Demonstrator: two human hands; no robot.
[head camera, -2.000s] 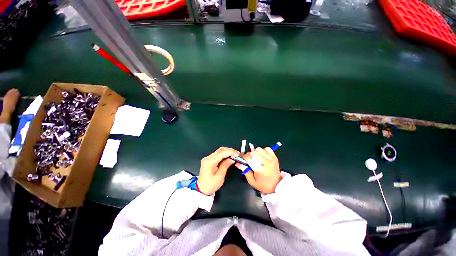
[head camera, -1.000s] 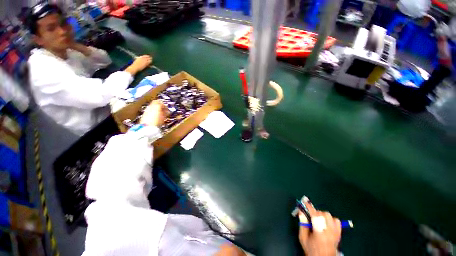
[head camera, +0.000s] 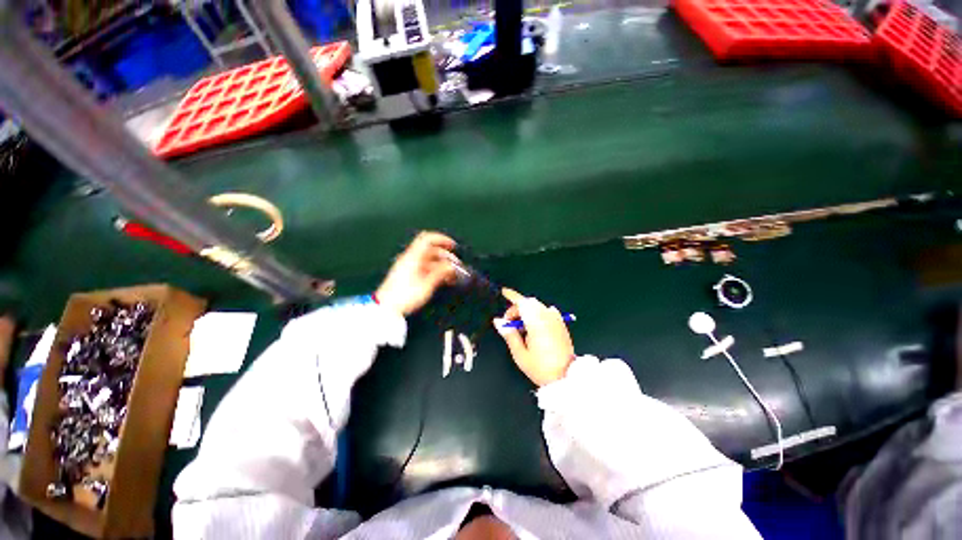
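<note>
My left hand (head camera: 420, 276) is raised at the centre, its fingertips closed on a small shiny piece (head camera: 458, 264). My right hand (head camera: 540, 343) is just right of it and lower, holding a slim blue pen-like tool (head camera: 568, 317) that sticks out to the right. A thin dark part (head camera: 483, 283) spans the gap between the two hands; blur hides its outline and which hand bears it. Two small pale strips, one straight (head camera: 447, 353) and one curved (head camera: 467, 352), lie on the dark green surface (head camera: 622, 390) below the hands.
An open cardboard box (head camera: 154, 396) of metal parts stands left, beside white sheets (head camera: 220, 343). A metal post (head camera: 158, 179) leans across the upper left. At right lie a round ring part (head camera: 732, 292) and a white pad (head camera: 701, 323) with a taped lead. Red trays (head camera: 775, 29) line the back.
The view has swung right. My left hand has left the parts box and come beside my right hand, holding a small piece. My right hand still holds the blue tool.
</note>
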